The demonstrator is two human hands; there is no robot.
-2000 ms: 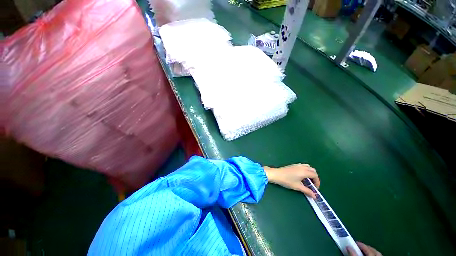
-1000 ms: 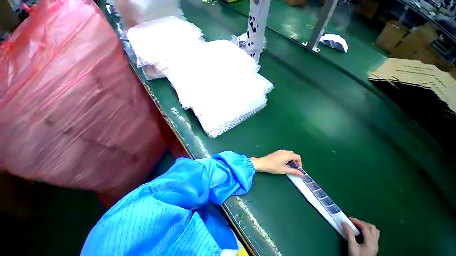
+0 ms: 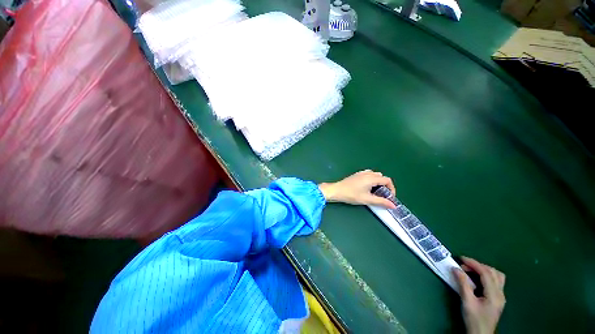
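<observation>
A narrow white label strip (image 3: 417,236) with a row of dark squares lies slantwise low over the green bench. My left hand (image 3: 361,189) grips its far upper end between thumb and fingers. My right hand (image 3: 481,292) grips its near, blank white end, thumb on one side and fingers on the other. Between the hands several dark labels show along one side, with white strip beside them. The fingers partly hide both ends of the strip.
Stacked white bubble bags (image 3: 267,85) lie on the green bench (image 3: 450,163) at upper left. A small fan (image 3: 340,23) stands behind them by a metal upright (image 3: 316,16). Brown cardboard (image 3: 548,49) is at upper right. A large pink-red sack (image 3: 91,130) stands left of the bench.
The camera view has shifted, so the bags sit higher in the picture. My right hand, mostly cut off at first, now shows fully on the strip's near end. My left hand keeps the far end.
</observation>
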